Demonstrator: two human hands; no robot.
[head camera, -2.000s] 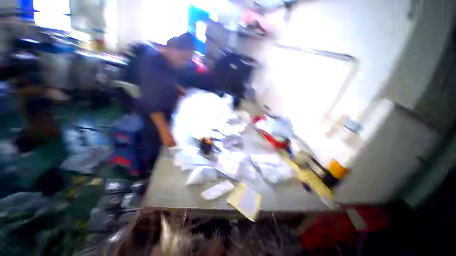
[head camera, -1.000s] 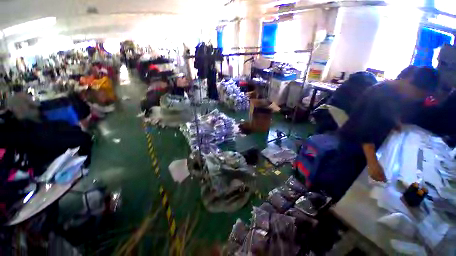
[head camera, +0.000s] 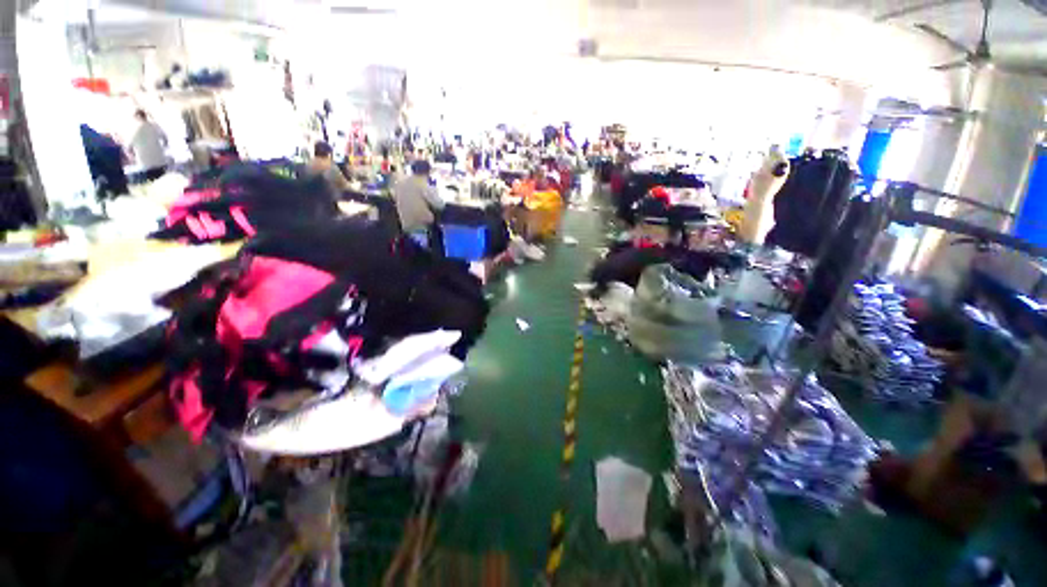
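Note:
Neither of my hands is in the picture. Nearest in front, to the left, a heap of black-and-pink garments (head camera: 281, 300) lies on a small table with a pale rounded edge (head camera: 327, 427). White papers (head camera: 408, 358) lie on the heap's right side, with a light-blue piece (head camera: 423, 388) among them. More black-and-pink garments (head camera: 218, 206) are piled behind on a larger table. The lower rim of the picture is blurred.
A green floor aisle (head camera: 511, 378) with yellow-black tape (head camera: 571, 424) runs ahead. A white sheet (head camera: 622, 498) lies on the floor. Stacked polybagged garments (head camera: 775, 430), a pale sack (head camera: 672, 315) and a metal rack (head camera: 832, 310) stand right. A blue crate (head camera: 465, 235) and people (head camera: 416, 201) are farther off.
The view has swung left, away from the grey-white table and the person beside it. The aisle is now central and the black-and-pink heap shows on the left.

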